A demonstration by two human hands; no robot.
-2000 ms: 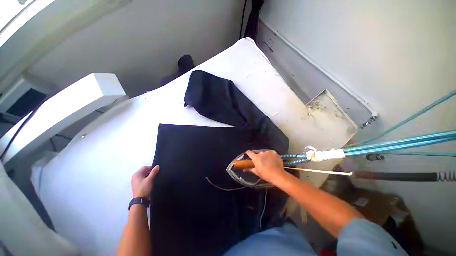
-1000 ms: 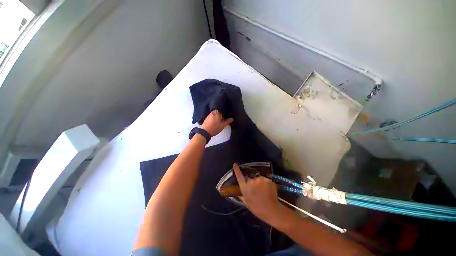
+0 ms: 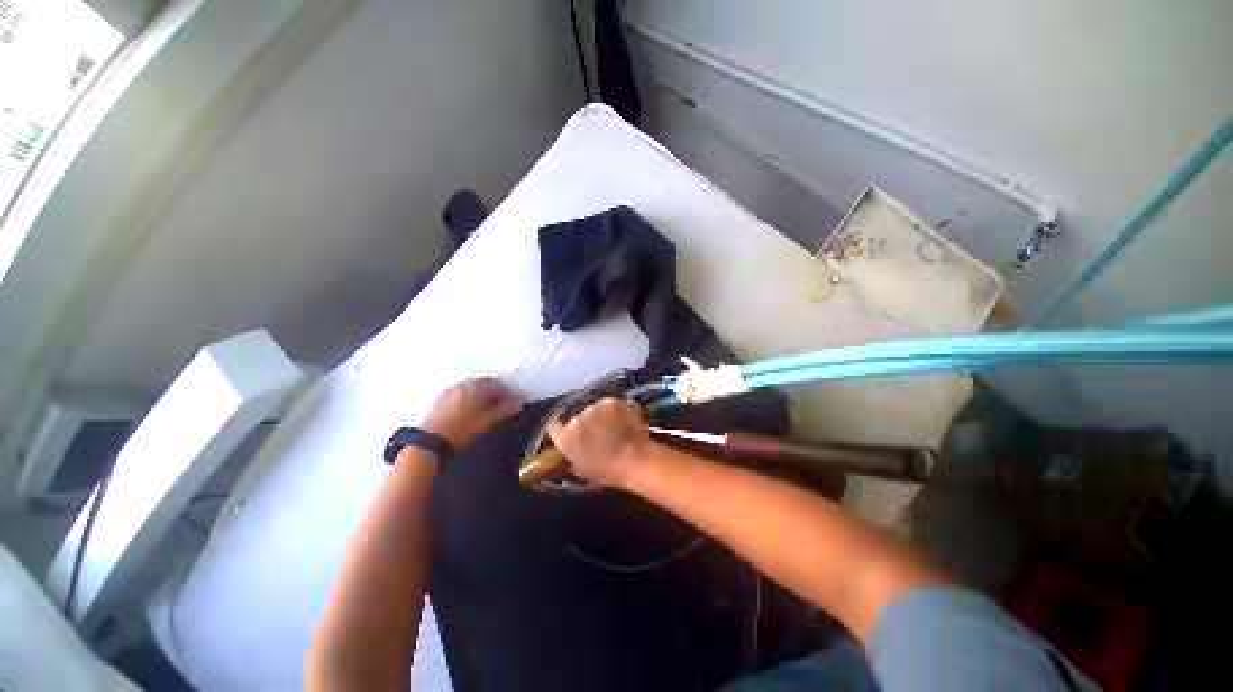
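A black garment (image 3: 582, 595) lies on the white padded ironing table (image 3: 325, 446), with a sleeve (image 3: 609, 264) bent on the table's far part. My right hand (image 3: 602, 439) grips the orange-brown handle (image 3: 545, 469) of a steam iron (image 3: 595, 392), which rests on the garment near its far edge. My left hand (image 3: 473, 406) lies at the garment's far left edge, left of the iron; its fingertips are hard to make out, so whether it pinches the cloth cannot be told. A thin grey cord (image 3: 636, 561) lies on the garment.
Light blue hoses (image 3: 947, 352) with a whitish wrap run right from the iron. A dark tube (image 3: 825, 456) crosses above my right forearm. A stained square iron rest (image 3: 913, 264) is at the table's right edge. A white box-shaped beam (image 3: 176, 446) stands at left. A pale wall is behind.
My left hand has moved from the sleeve back to the garment's far left edge. The iron in my right hand has moved left and farther from me. The sleeve's bend has changed shape.
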